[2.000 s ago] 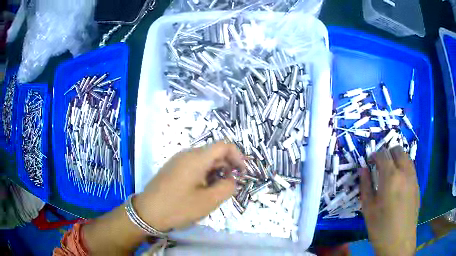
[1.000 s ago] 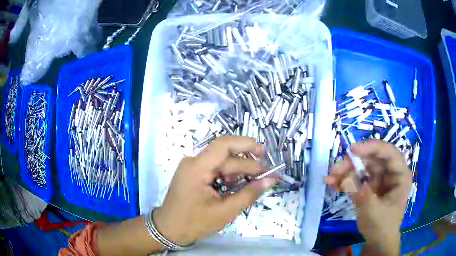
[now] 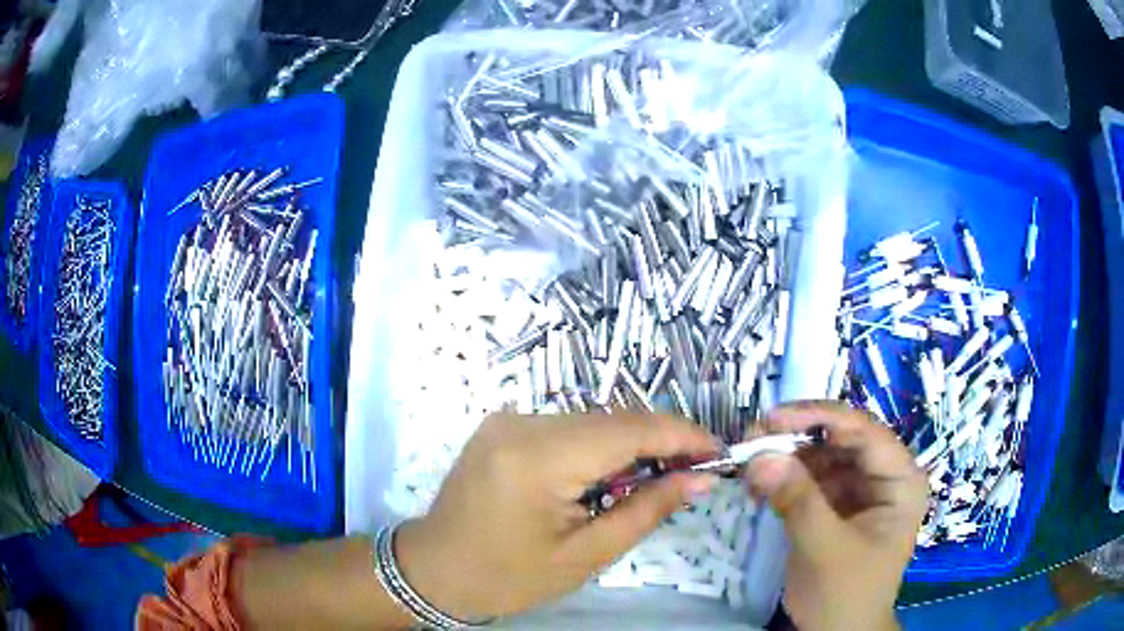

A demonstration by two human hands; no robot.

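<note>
My left hand is over the near part of the centre bin, holding a small bunch of stemmed cores with dark and reddish ends. A thin stem shows at its fingertips. My right hand is over the bin's near right side, holding a white joined piece with a dark end between thumb and finger. The fingertips of both hands nearly meet at this piece; whether the stem goes into it is hard to tell. Metal tubes and white plastic sleeves are heaped below.
The right blue tray holds loose white-and-dark pieces. The left blue tray holds slim silver pieces. Small blue trays stand further left. A crumpled plastic bag lies upper left, a clear plastic box upper right.
My right hand has come left from the right tray to over the bin, with a white piece in it. My left hand has kept its bunch and moved slightly right; the two hands now meet.
</note>
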